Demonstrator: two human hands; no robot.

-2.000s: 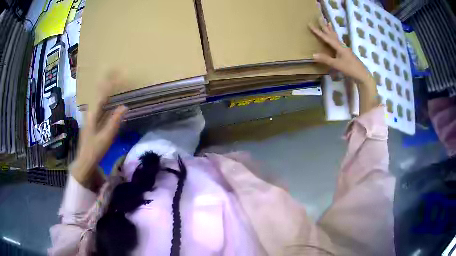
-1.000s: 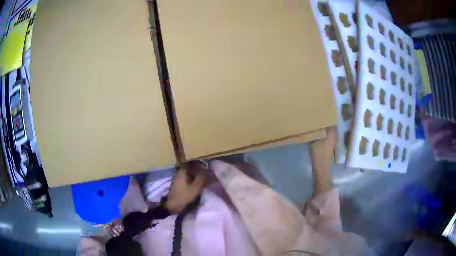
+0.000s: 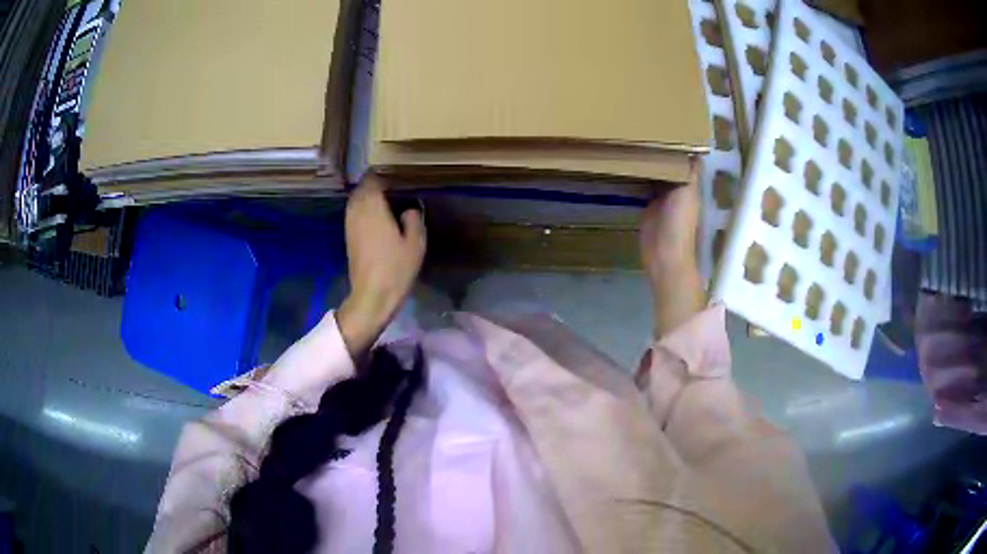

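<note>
A stack of tan cardboard sheets (image 3: 541,76) lies in front of me, right of centre. A second cardboard-topped stack (image 3: 216,87) is to its left, with a narrow dark gap between them. My left hand (image 3: 381,251) is at the front left corner of the right stack, its fingertips hidden under the edge. My right hand (image 3: 673,249) grips the front right corner of the same stack, fingers partly hidden below it.
White foam trays (image 3: 806,195) with rows of tan cut-outs lean at the right. A blue stool (image 3: 195,298) is below the left stack. Another person's pink sleeve (image 3: 958,363) shows at the far right. Grey stacked layers (image 3: 958,195) stand there too.
My left hand has moved from near my chest up to the right stack's left corner. The stacks' front edges now appear higher in view, and more of the blue stool shows.
</note>
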